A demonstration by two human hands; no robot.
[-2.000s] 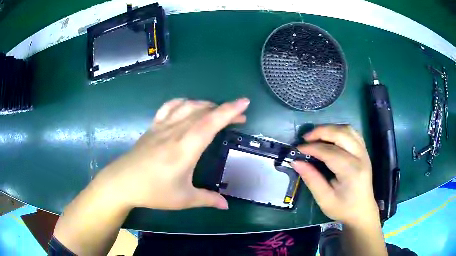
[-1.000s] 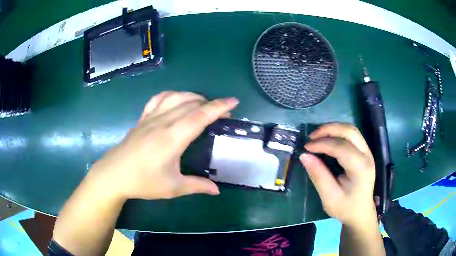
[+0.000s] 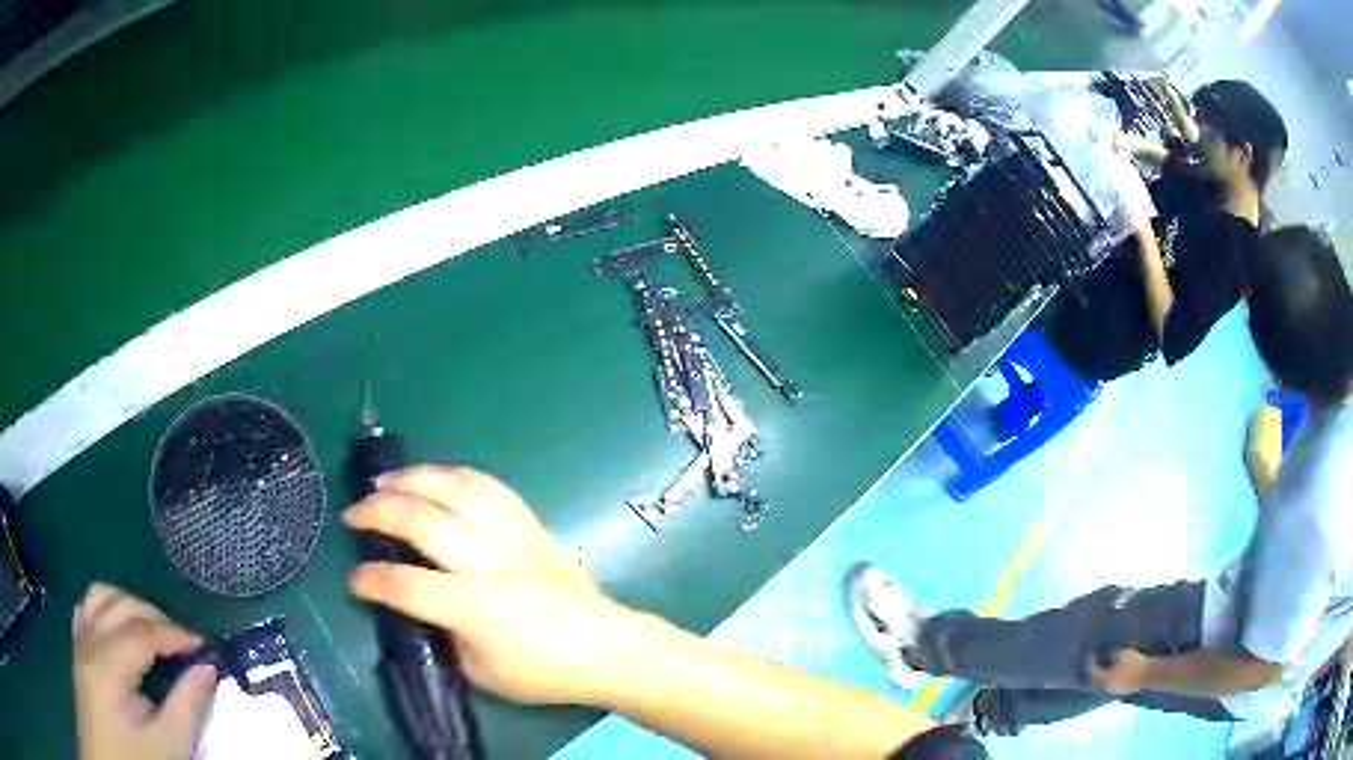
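The display unit lies on the green bench at the lower left, cut off by the frame's bottom edge. My left hand holds its left side, with fingers and thumb at its dark edge. My right hand lies over the black electric screwdriver, its fingers across the body; how firmly they close on it is partly hidden. The screwdriver's bit points up and away. The round screw tray, partly heaped with dark screws, lies between the hands, farther back.
A loose bracket pile lies right of the screwdriver. A thin dark bar lies behind it. A stack of black units and white plastic sit at the bench's far right. A seated person and another person are at the right.
The view has swung right, bringing the people and far stack into sight. My right hand has left the display unit and moved onto the screwdriver. My left hand stays at the unit.
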